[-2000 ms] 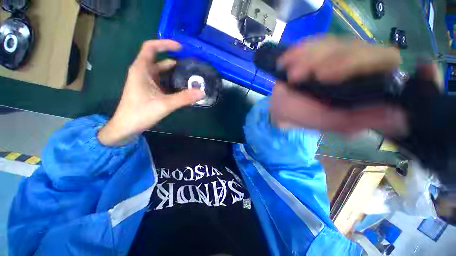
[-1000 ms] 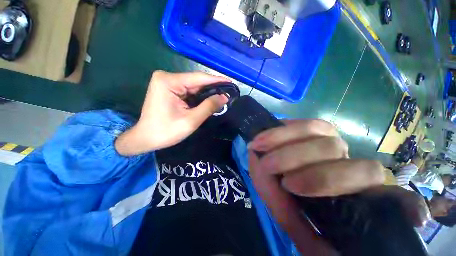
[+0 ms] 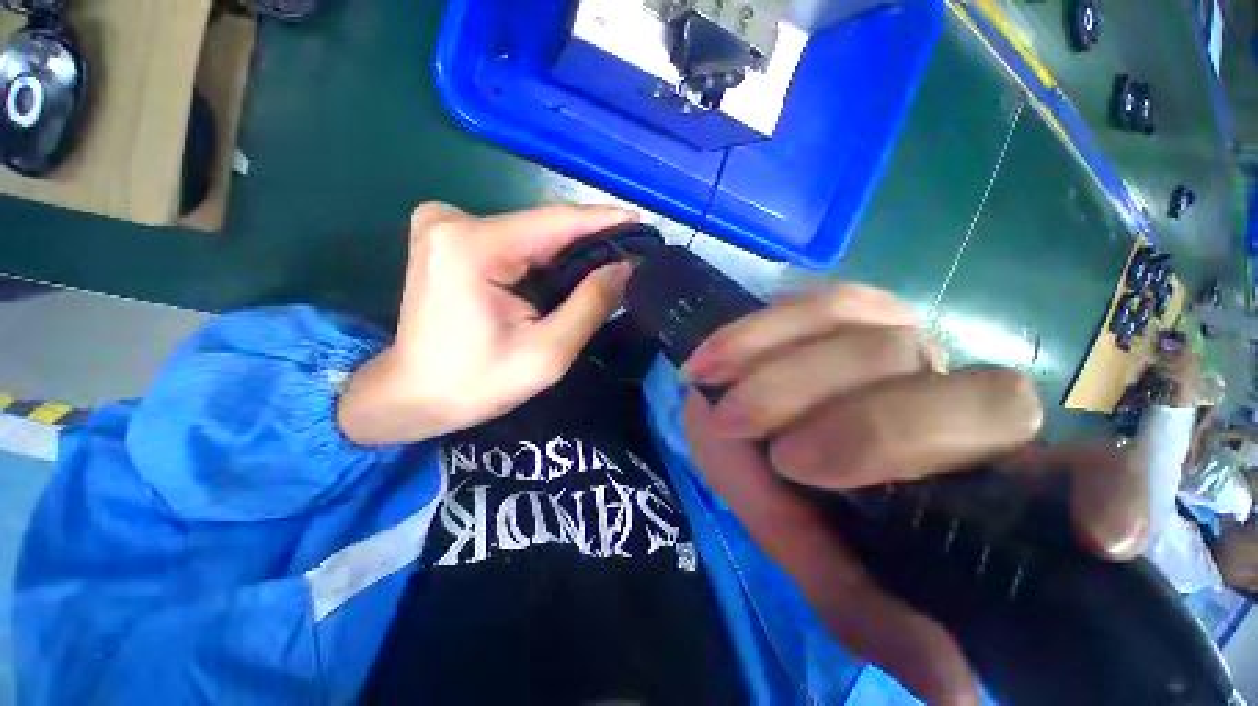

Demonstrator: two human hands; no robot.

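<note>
My left hand [image 3: 483, 315] holds a round black unit [image 3: 596, 254] by its edge between thumb and fingers, tilted on its side over the bench's near edge. My right hand [image 3: 855, 428] is wrapped around a thick black electric screwdriver [image 3: 697, 306]. The tool's nose is right against or just in front of the unit. The bit and any screw are hidden. The nose covers part of the unit's face.
A blue tray [image 3: 814, 207] holds a silver-grey screw feeder [image 3: 717, 55] ahead. Cardboard [image 3: 117, 138] with black units lies at far left. More black units stand beyond the yellow and blue strips and on cardboard [image 3: 1097, 352] at right. Part of another person shows at far right.
The screwdriver has swung from the feeder side down to the unit, and its nose now meets it. My left hand has turned the unit from face-up to tilted and moved it slightly right.
</note>
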